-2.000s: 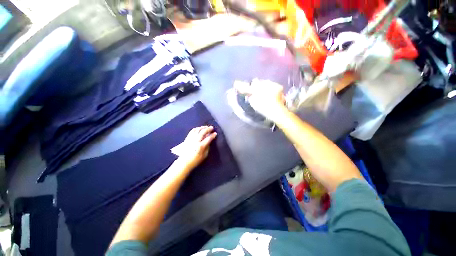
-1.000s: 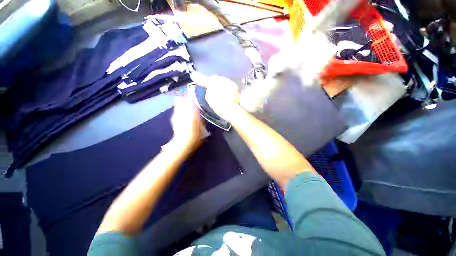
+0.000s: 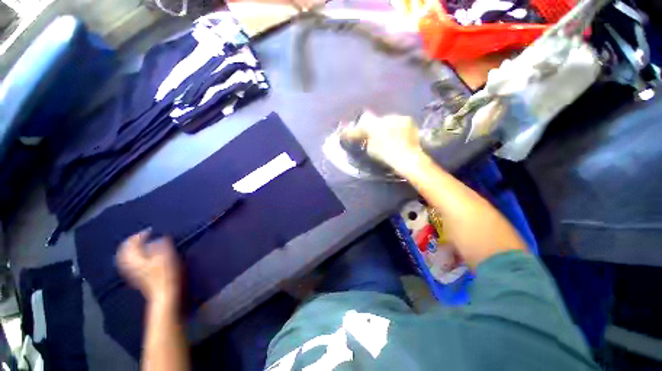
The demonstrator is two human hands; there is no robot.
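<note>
A dark navy fabric panel (image 3: 290, 210) lies flat on the grey table cover (image 3: 290, 269). A white strip (image 3: 265, 173) lies on the panel near its right end. My right hand (image 3: 392, 141) is closed on the handle of the iron (image 3: 348, 152), to the right of the panel. The iron's far parts are blurred and partly hidden by the hand. My left hand (image 3: 150, 266) is blurred over the left part of the panel, its fingers bent; I cannot tell whether it holds the cloth.
A navy stack with white strips (image 3: 210, 72) lies at the far side. A blue padded form (image 3: 43, 80) stands far left. A wrapped hose (image 3: 537, 80) hangs at the right, near a red basket (image 3: 472, 40). A blue crate (image 3: 454, 290) is below the edge. Dark pieces (image 3: 62, 311) lie lower left.
My right hand has moved the iron right, off the panel's end. My left hand has moved left and down along the panel, and the white strip is now uncovered.
</note>
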